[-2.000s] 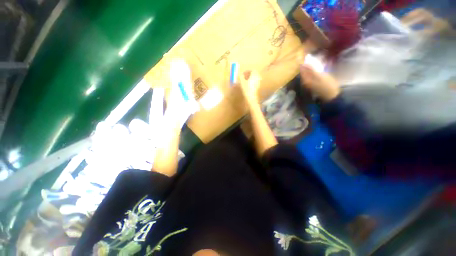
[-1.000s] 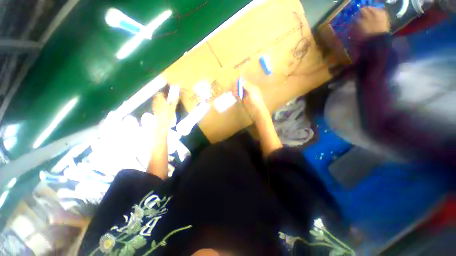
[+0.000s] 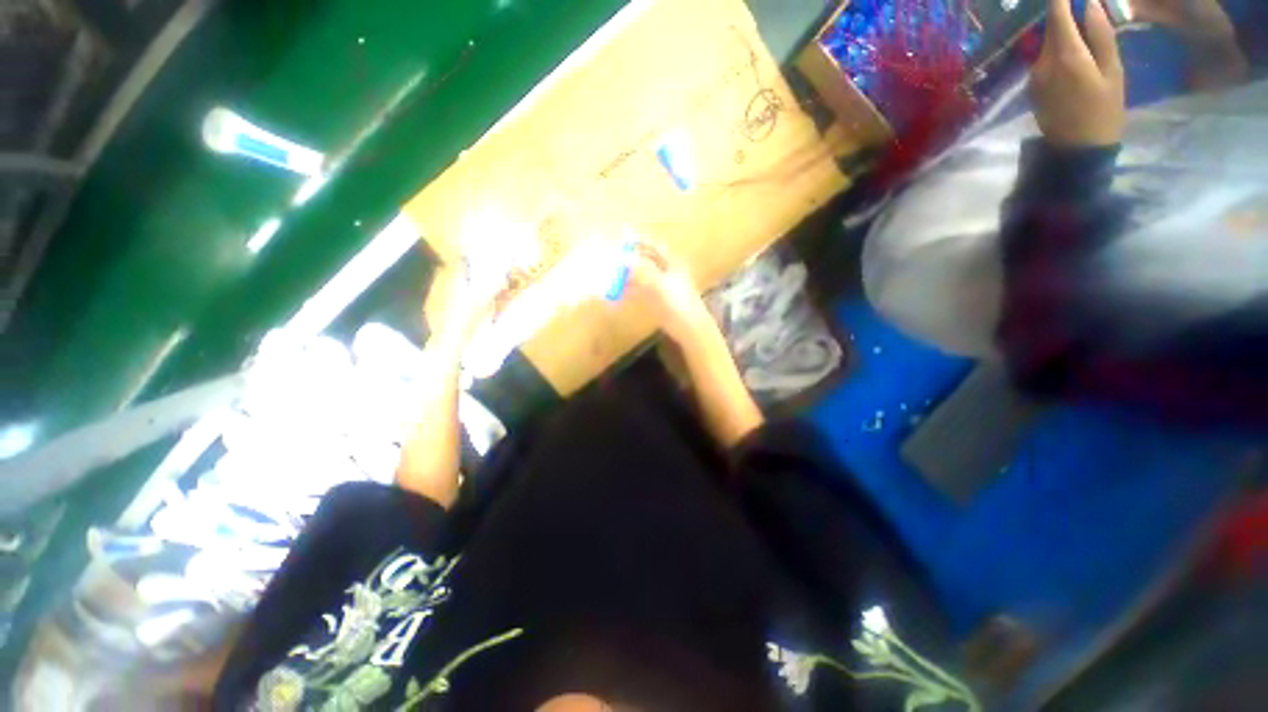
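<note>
My left hand (image 3: 455,303) is at the cardboard's left edge, closed around an overexposed white housing half (image 3: 487,251); glare hides its outline and the fingertips. My right hand (image 3: 665,289) holds a blue battery cell (image 3: 620,271) over the cardboard (image 3: 598,348), to the right of the white glare. Another blue cell (image 3: 675,162) lies loose further up the cardboard.
A white shell with a blue stripe (image 3: 262,143) lies on the green belt (image 3: 153,264). White housings (image 3: 299,445) are heaped at left. A box of blue cells (image 3: 890,49) with red wires stands upper right. A coworker's hand (image 3: 1078,84) is beside it, above the blue floor (image 3: 1112,501).
Over two seconds, a shell with a blue stripe has appeared on the belt and shifted left. My right hand has taken hold of a blue cell and moved it left towards my left hand.
</note>
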